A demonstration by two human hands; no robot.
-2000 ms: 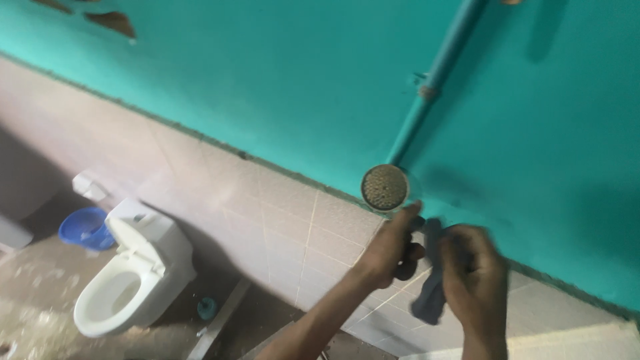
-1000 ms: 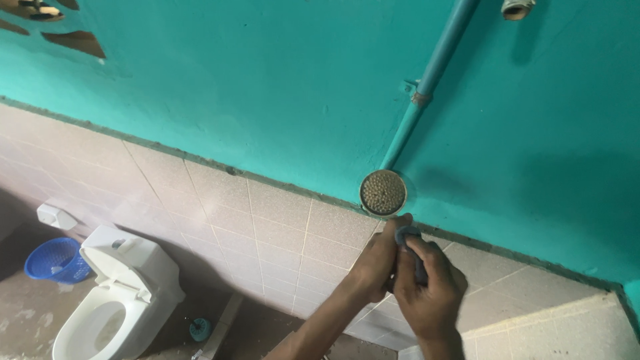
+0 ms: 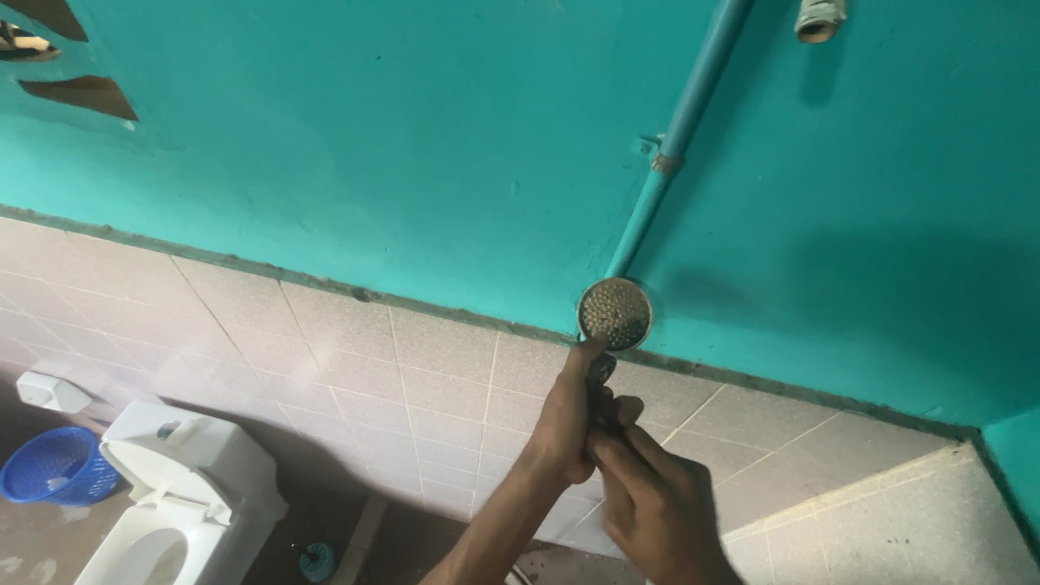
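Note:
A round shower head with a beaded face and a thin rim is in front of the foot of the wall pipe. My left hand grips it from below, its thumb at the lower rim and its fingers curled around the dark neck. Just below and to the right, my right hand is closed near the left fingers. A dark piece shows between the hands and the rim. Most of what the right hand grips is hidden; an earlier view shows a dark elongated piece there.
A blue-green pipe runs down the teal wall, with a bracket beside it. An uncapped pipe end sticks out at upper right. Wall tiles lie below. A white toilet, a blue basket and a small teal item are at lower left.
My right hand has moved in from the right against my left hand. The dark elongated piece, plain to see two seconds ago, is now mostly covered by the fingers.

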